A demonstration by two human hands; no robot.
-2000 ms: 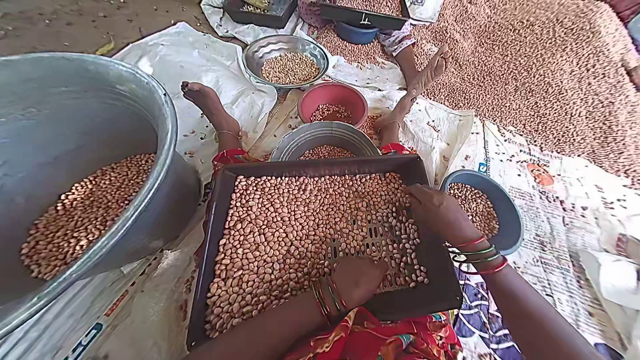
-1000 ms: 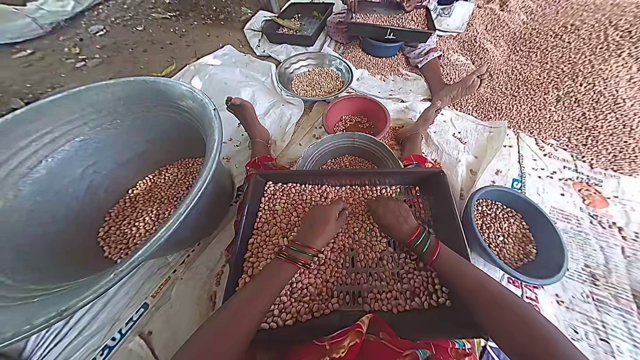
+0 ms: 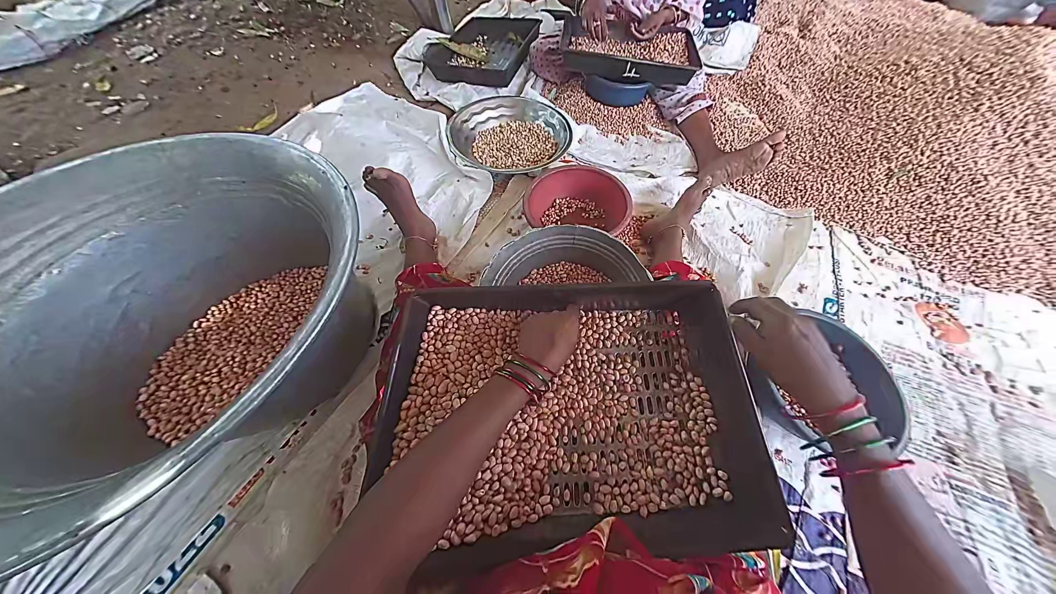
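Note:
A black slotted sorting tray [image 3: 747, 462] lies across my lap, spread with shelled peanuts [image 3: 487, 396]; its slots show in the right half. My left hand [image 3: 549, 337] rests on the peanuts near the tray's far side, fingers bent down; whether it grips any cannot be seen. My right hand [image 3: 780, 342] is past the tray's right rim, above a grey-blue bowl [image 3: 887, 371] of peanuts, with its fingers curled; what it holds is hidden. Beyond the tray, partly under it, is a grey metal basin [image 3: 569, 239] with peanuts.
A large metal tub [image 3: 346, 223] with peanuts stands at left. Ahead are a red bowl [image 3: 615, 194], a steel bowl [image 3: 561, 124] and a black tray [image 3: 511, 66]. A co-worker's hands [image 3: 652, 21] are at another black tray [image 3: 635, 73]. A large peanut heap [image 3: 899, 140] covers the right back.
My right hand has moved from among the peanuts in the tray to above the grey-blue bowl at right. My left hand remains over the tray. More slots show at the tray's right part.

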